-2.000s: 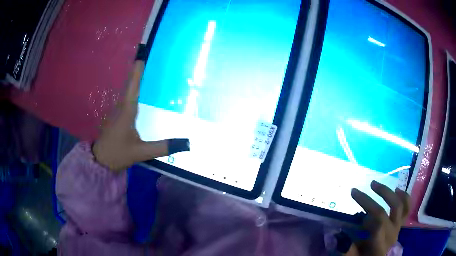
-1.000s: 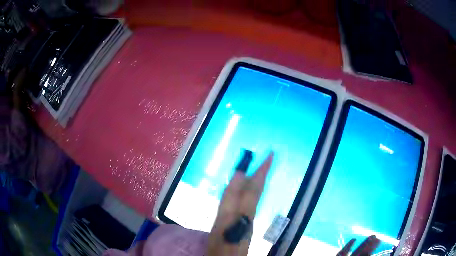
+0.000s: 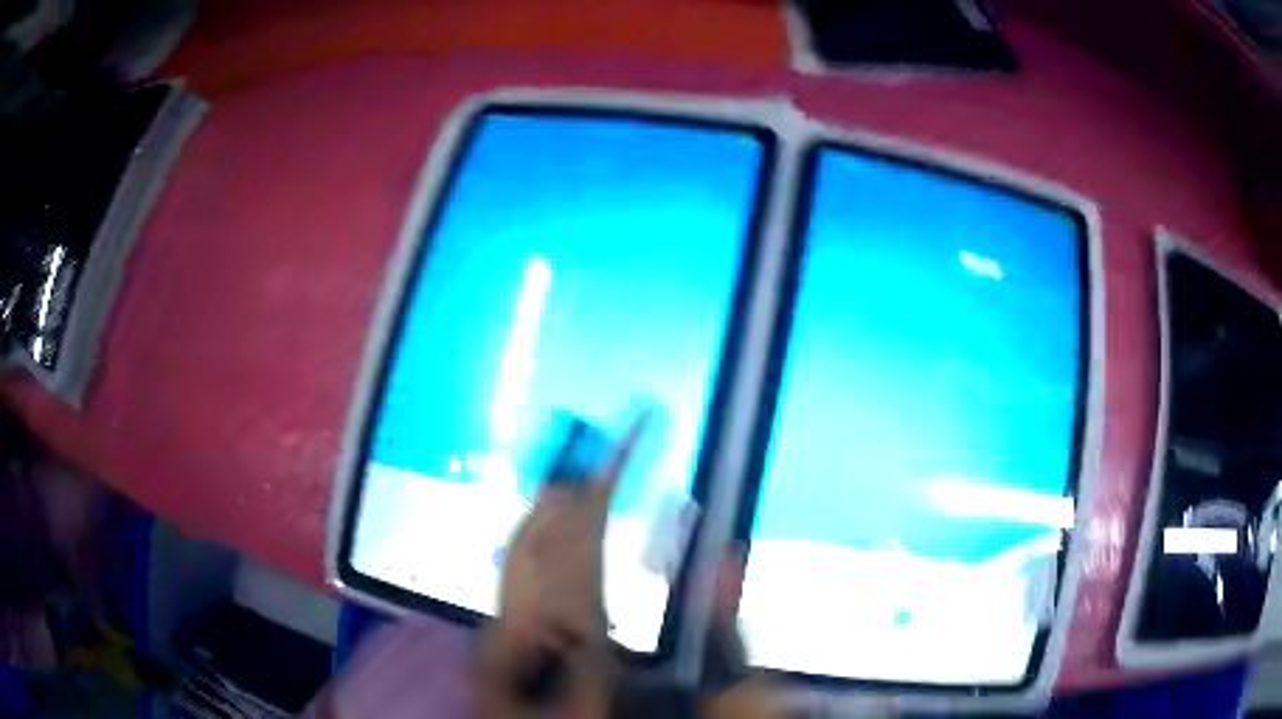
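Two large tablets lie side by side, their screens lit blue with a white lower part: the left tablet [image 3: 605,253] and the right tablet [image 3: 928,309]. Each has a black border and a whitish margin. My left hand [image 3: 555,583] is over the lower part of the left screen, blurred, with fingers apart and a black cap on one fingertip. It holds nothing visible. My right hand [image 3: 731,667] is blurred and cut off by the bottom edge, at the lower gap between the tablets. A pale barcode label [image 3: 672,537] shows blurred near the left tablet's lower right corner.
The tablets lie on a pink-red mat [image 3: 267,281]. Dark stacked tablets [image 3: 63,232] are at the left, another dark tablet [image 3: 1216,421] at the right. A separate dark tablet [image 3: 907,31] lies at the far side. A bin [image 3: 281,604] with dark devices is below the bench edge.
The view has shifted, so both tablets now appear farther left and the right one shows whole. My right hand has moved left from the right screen to the gap. My left hand remains over the left screen.
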